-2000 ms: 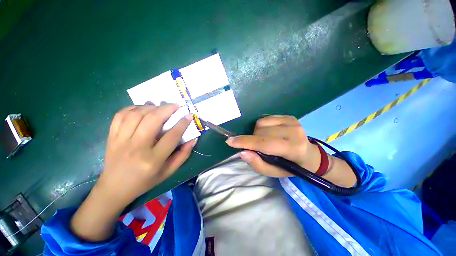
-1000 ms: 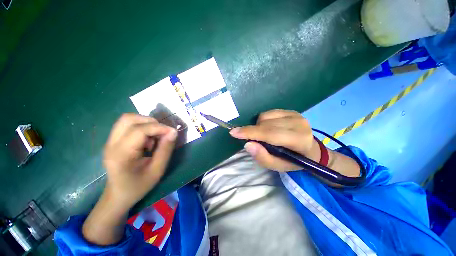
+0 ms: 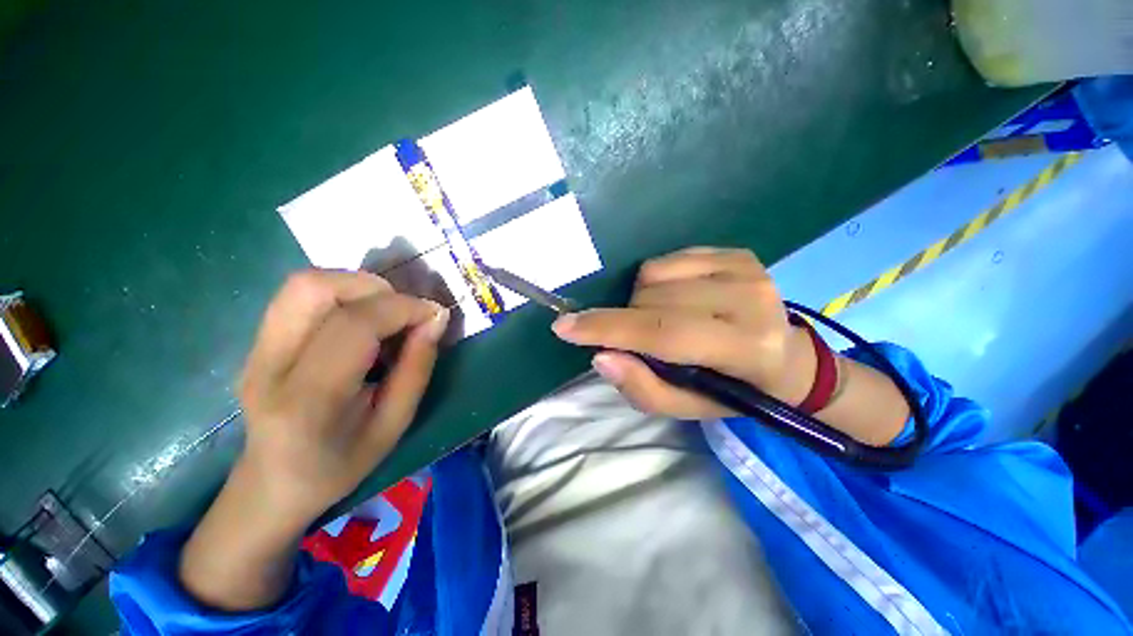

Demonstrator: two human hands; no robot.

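Several white panels lie together on the dark green bench. Blue circuit boards with orange-yellow flex cables run in a strip between them. My right hand holds the soldering iron like a pen, its metal tip at the lower part of the strip. My left hand pinches thumb and index finger over the lower left panel, with solder wire trailing behind it to the lower left. The wire's end at the fingertips is too fine to see clearly.
A small box-like stack sits at the left edge. A metal stand with a cylinder is at lower left. A white tub is cut off at the upper right. Beyond the bench's right edge is blue floor with yellow-black tape.
My left hand has lifted off the panels and now pinches beside the strip. The iron stays close to the strip's lower part. The view has shifted slightly.
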